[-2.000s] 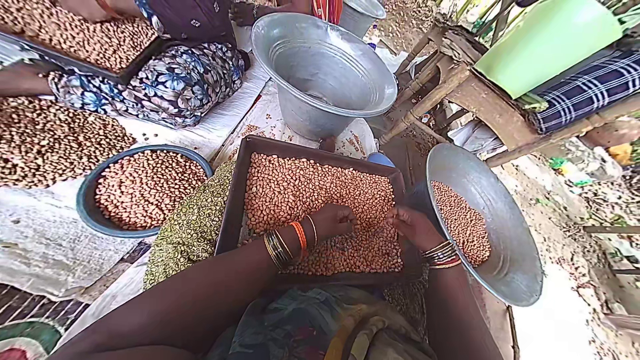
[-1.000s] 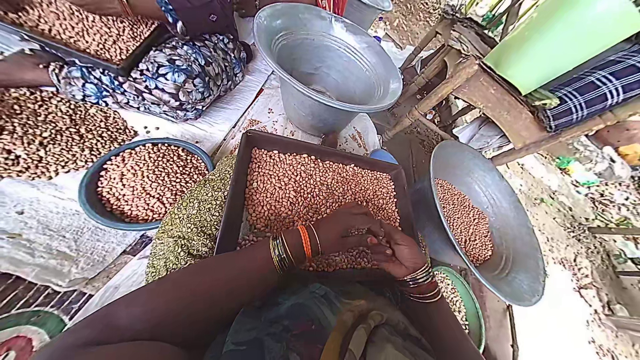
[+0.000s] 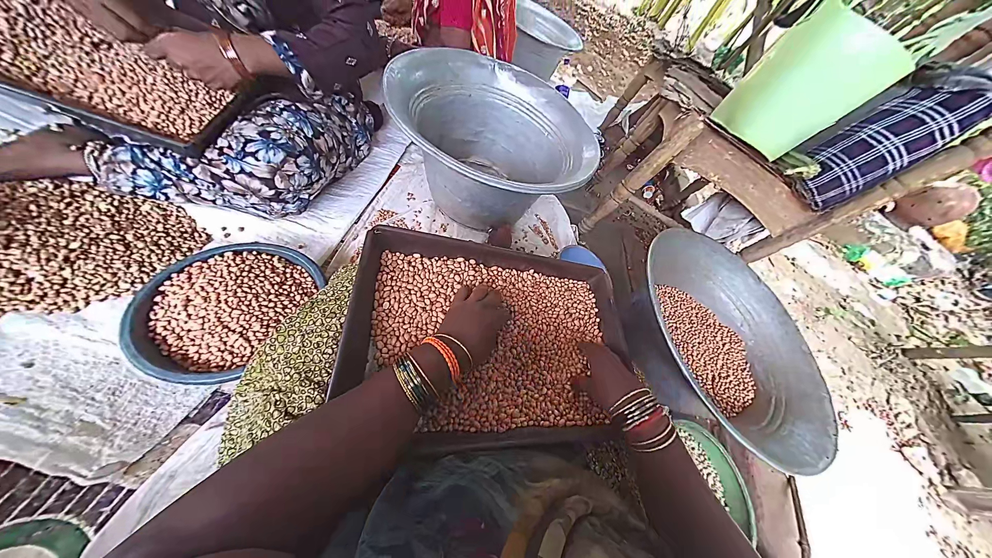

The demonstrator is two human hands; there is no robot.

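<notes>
A dark rectangular tray (image 3: pixel 353 333) filled with a layer of shelled peanuts (image 3: pixel 550 310) rests over my lap. My left hand (image 3: pixel 474 322) lies on the peanuts near the middle, palm down, fingers bent; whether it grips any is hidden. At the right side of the tray, my right hand (image 3: pixel 606 376) touches the peanuts with its fingers apart. Bangles circle both wrists. Right of the tray, a wide metal basin (image 3: pixel 783 372) holds more small reddish nuts. Partly under my right forearm is a green bowl (image 3: pixel 736 480) with pale pieces in it.
A blue bowl (image 3: pixel 139 341) of nuts stands at left, beside a nut heap (image 3: pixel 85 240) on white sheeting. Another person's hands (image 3: pixel 205 58) work over a second tray (image 3: pixel 186 143). A large metal basin (image 3: pixel 496 182) stands ahead; a wooden cot (image 3: pixel 744 186) holds a green tub (image 3: pixel 814 77).
My hands, together over the tray's lower right part one second ago, are now apart. The left has moved up and left onto the peanuts; the right is at the right side.
</notes>
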